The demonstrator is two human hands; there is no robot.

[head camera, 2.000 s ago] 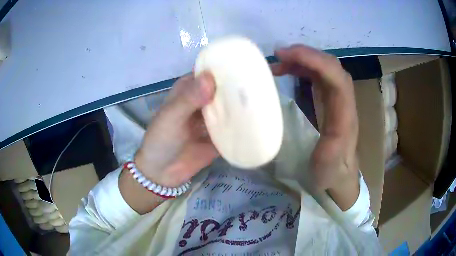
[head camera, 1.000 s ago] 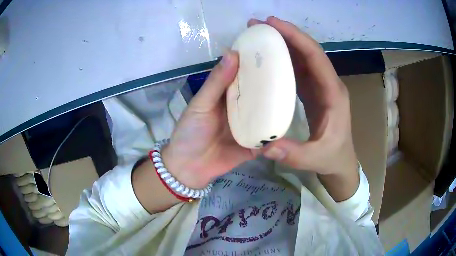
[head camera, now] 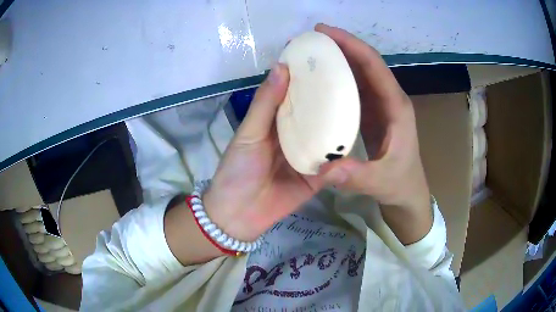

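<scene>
A cream oval housing (head camera: 320,103) is held up in front of my chest, near the bench edge. A faint grey mark shows on its upper face, and small dark openings show at its lower end. My left hand (head camera: 253,158) grips its left side, with the thumb along that edge. My right hand (head camera: 387,134) wraps its right side, with the thumb at the lower end beside the dark openings. The underside of the housing is hidden.
A pale bench (head camera: 152,55) with a dark green edge lies ahead. An open carton (head camera: 515,134) at the right holds cream housings (head camera: 479,137). At the lower left, more cream housings (head camera: 52,247) sit in a carton, near a dark object with a thin white cable (head camera: 72,181).
My right hand has come onto the housing, which was first in my left hand alone. The housing has moved up and right and turned, so its dark openings now show more clearly.
</scene>
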